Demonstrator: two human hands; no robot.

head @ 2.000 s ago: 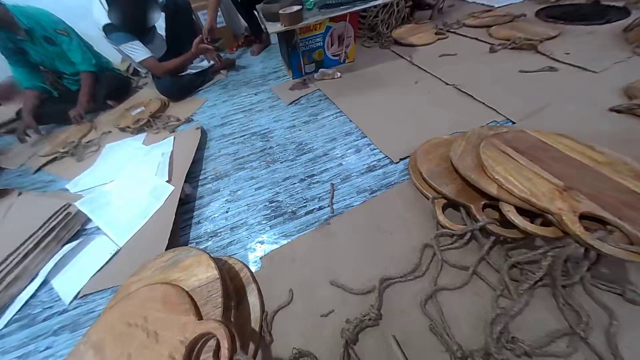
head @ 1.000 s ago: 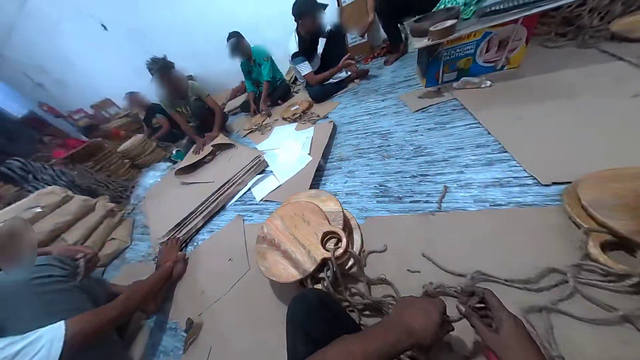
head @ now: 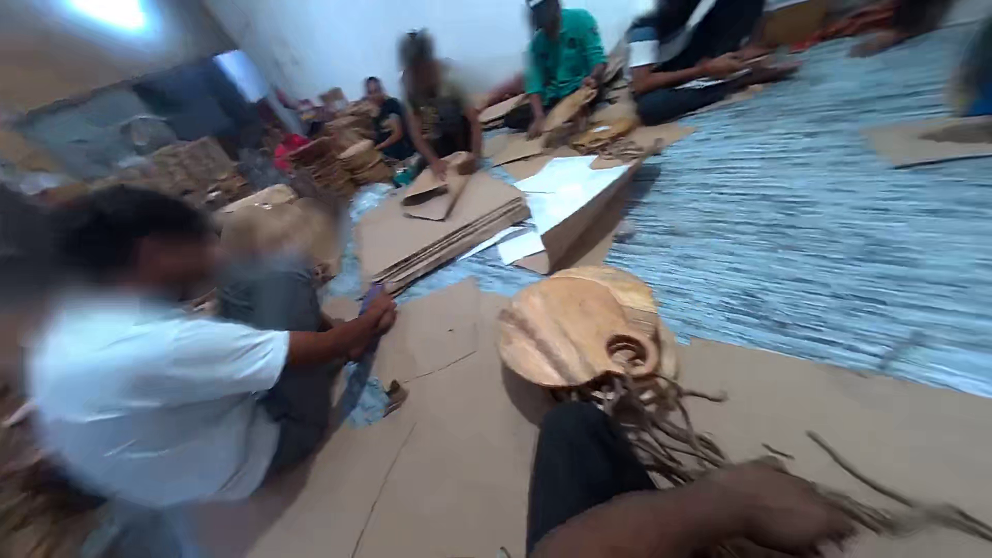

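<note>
My left hand (head: 783,508) is low at the right, its fingers curled on brown rope (head: 876,515) that runs out to the right; motion blur hides the fingertips. My right hand is out of view. Up and to the left of my left hand, round wooden boards (head: 566,333) lie stacked on cardboard, the top one with a ring-shaped handle facing me. More rope strands (head: 674,434) are tangled at the handles, beside my dark-clothed knee (head: 585,465).
A person in a white shirt (head: 163,387) sits close at left, one hand by a flat cardboard stack (head: 449,229). White sheets (head: 570,190) lie beyond the boards. Several people sit farther back near wooden boards (head: 604,136). Blue patterned flooring (head: 814,256) spans the right.
The view has swung far to the left. My hands, out of sight at first, were both at the rope a second ago; now only the left shows. The person in white has come more into view.
</note>
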